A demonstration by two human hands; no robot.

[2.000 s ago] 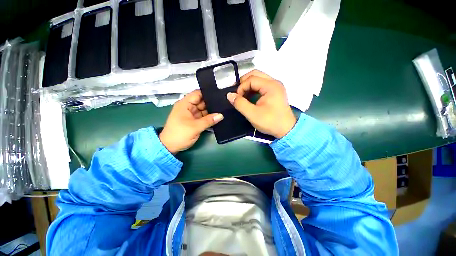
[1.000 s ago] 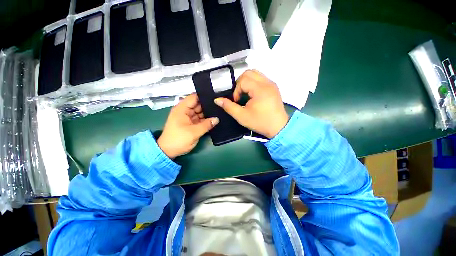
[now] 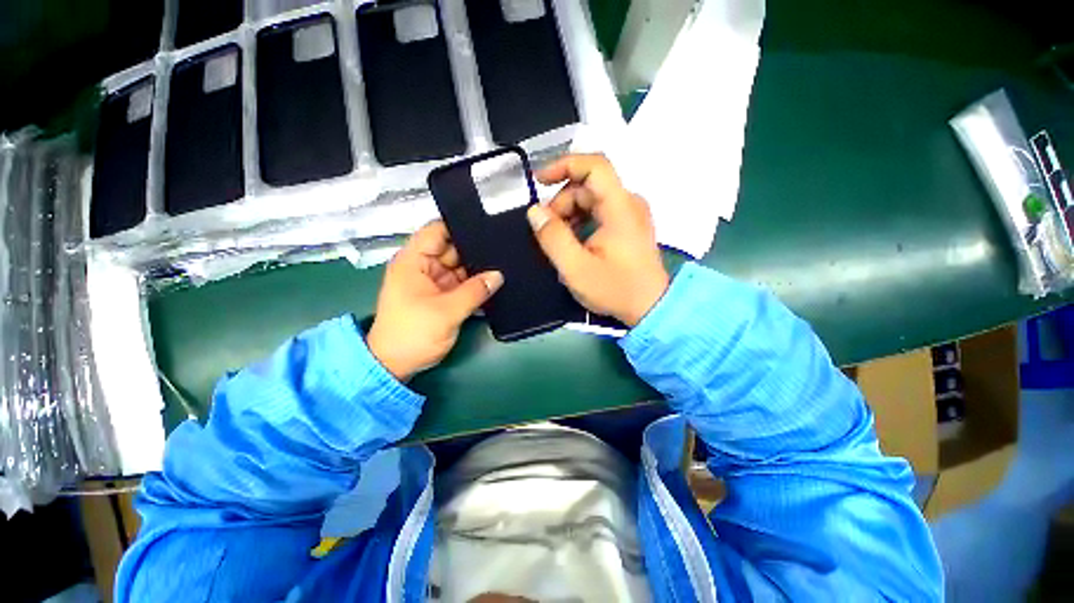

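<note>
A black phone case [image 3: 506, 253] is held above the green bench, slightly tilted, its camera cutout at the far end. My left hand [image 3: 426, 297] grips its left long edge, thumb on the inner face and fingers at or under the edge. My right hand [image 3: 598, 242] is at its right edge near the cutout, thumb on the edge and index finger bent beside the corner. A white-edged strip [image 3: 597, 327] lies partly hidden under my right wrist. Whether a lining lies fully flat in the case I cannot tell.
A blister tray [image 3: 247, 218] with black cases stands ahead and left. Clear stacked trays [image 3: 41, 342] are at far left. White liner sheets [image 3: 695, 118] lie right of the tray. A clear plastic bag [image 3: 1010, 194] is at the right. A brown carton [image 3: 983, 454] is below the bench.
The case and both hands have shifted slightly left in view. My right thumb has moved from the case's inner face to its right edge near the cutout.
</note>
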